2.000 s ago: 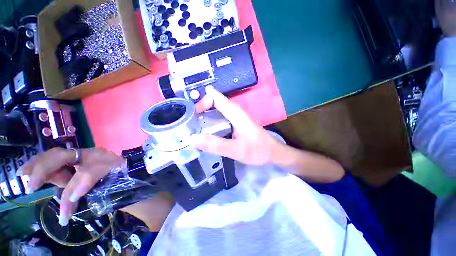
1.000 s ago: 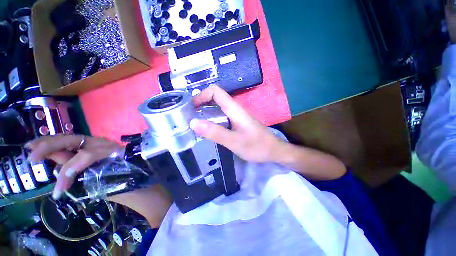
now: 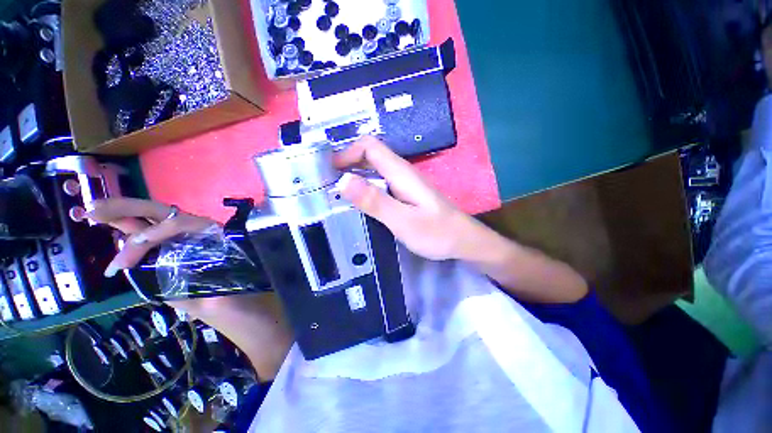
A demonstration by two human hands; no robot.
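A black and silver camera body [image 3: 326, 275] is held upright near my lap, its silver lens ring pointing away over the mat. My left hand [image 3: 157, 232] is around its plastic-wrapped grip [image 3: 212, 269], with fingers spread past it. My right hand [image 3: 406, 199] pinches the side of the silver lens ring [image 3: 296, 172] with thumb and index finger. A second camera body [image 3: 415, 110] lies on the pink-red mat [image 3: 470, 161] just beyond.
A brown screw box [image 3: 245, 106] with black curved parts stands at upper left. A parts tray [image 3: 347, 63] holds black and clear round pieces. Waiting cameras [image 3: 63, 262] stand at left. A large carton [image 3: 626, 220] and another person's sleeve [image 3: 745, 203] are at right.
The held camera has tilted, so the lens front no longer faces up at me and more of the body's side shows. My left fingers have moved slightly up and right. Both hands keep hold.
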